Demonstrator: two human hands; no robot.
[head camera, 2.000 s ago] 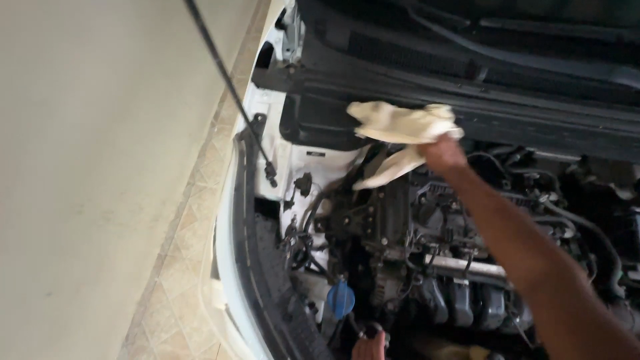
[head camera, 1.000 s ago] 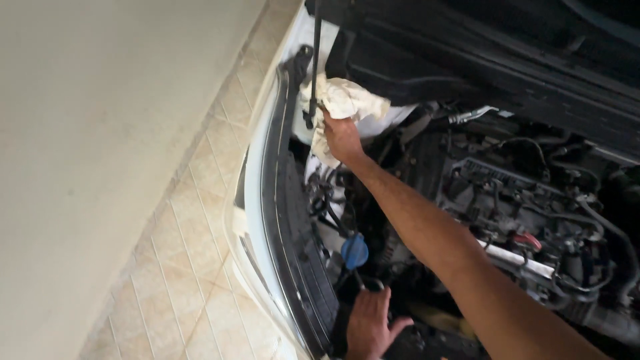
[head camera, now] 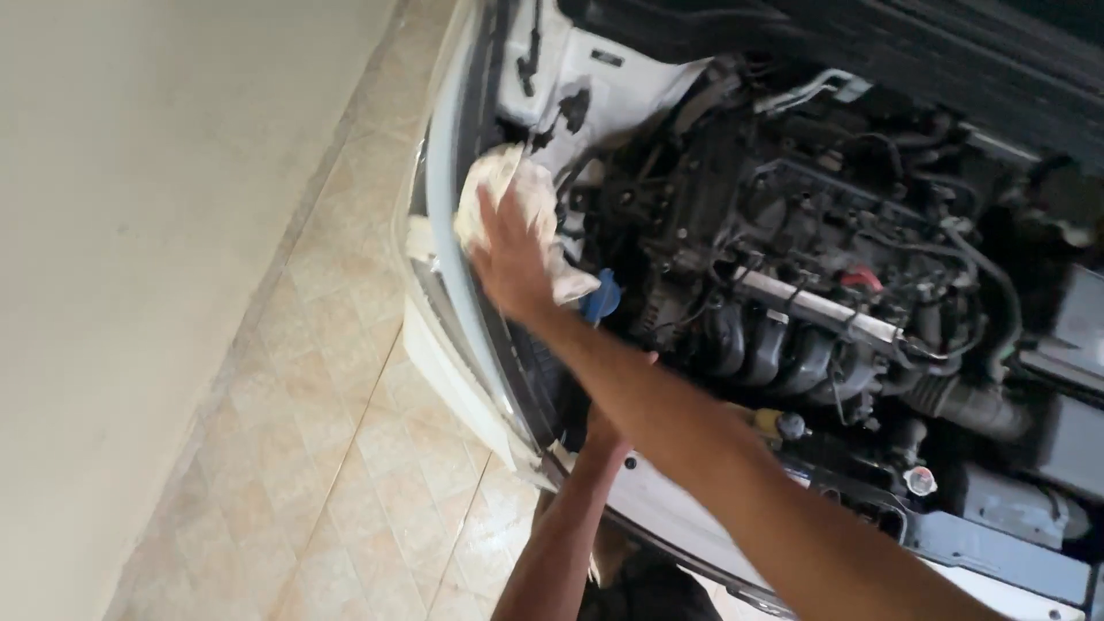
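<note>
My right hand [head camera: 513,259] holds a cream cloth [head camera: 539,194] under its spread fingers, against the black inner edge of the car's fender [head camera: 444,190]. Just right of the cloth is a blue reservoir cap [head camera: 605,295]. My left hand [head camera: 606,427] is low at the front corner of the engine bay, mostly hidden behind my right forearm; one fingertip shows above the forearm. What it touches cannot be seen.
The engine [head camera: 811,259] fills the bay on the right, with a yellow dipstick handle or cap [head camera: 768,421] and a radiator cap [head camera: 920,480] near the front. A raised hood [head camera: 992,52] spans the top. Tiled floor [head camera: 345,414] and a plain wall [head camera: 172,172] lie left.
My right hand and the cloth have moved from beside the hood prop rod down along the fender edge. My left hand, seen with spread fingers one second ago, is now mostly covered by my right forearm.
</note>
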